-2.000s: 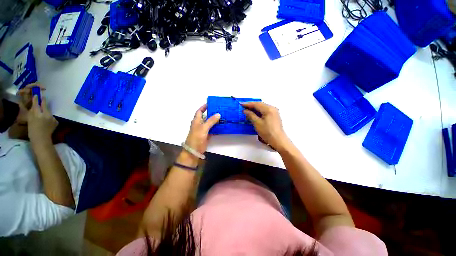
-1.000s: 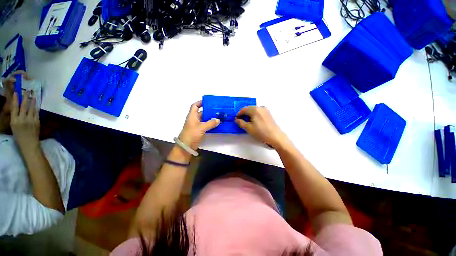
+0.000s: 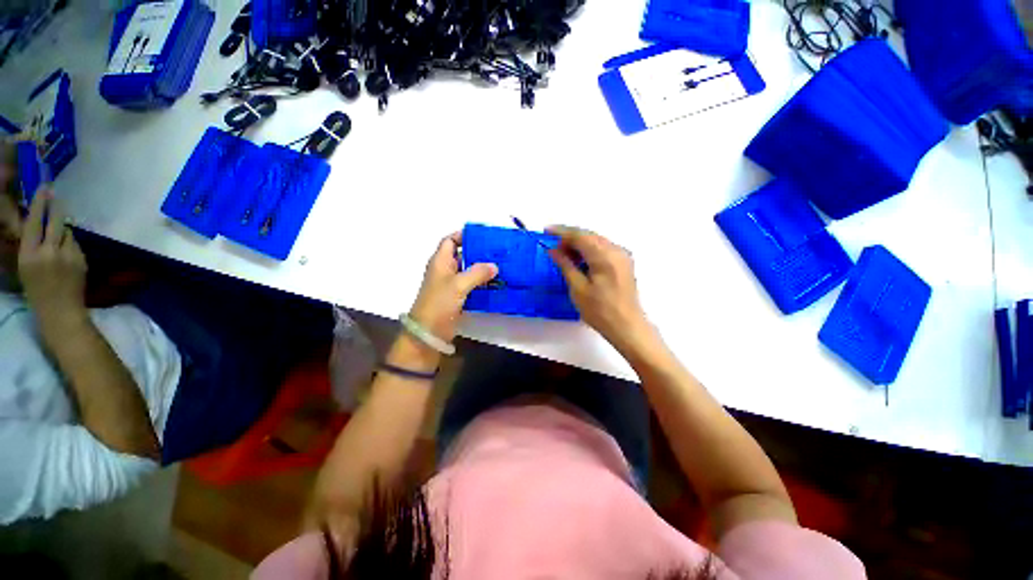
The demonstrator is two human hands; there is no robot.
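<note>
A bright-blue insert tray (image 3: 510, 263) lies across in front of me near the table's front edge. My left hand (image 3: 451, 283) holds its left end, thumb on top over a dark cable part. My right hand (image 3: 595, 272) is at the tray's upper right, fingertips pinching a thin black cable (image 3: 519, 224) whose end sticks up past the tray's far edge. The rest of the cable is mostly hidden by my fingers and too small to follow.
Filled trays (image 3: 272, 202) with black coils lie at left; a cable heap (image 3: 436, 45) is at the far side. A printed card (image 3: 685, 88), a leaning tray stack (image 3: 844, 130) and flat trays (image 3: 876, 315) are at right. A neighbour's hand (image 3: 51, 255) is at far left.
My right hand has moved slightly up and right along the tray, and a cable end now shows past its far edge. The neighbour's hand at left has shifted.
</note>
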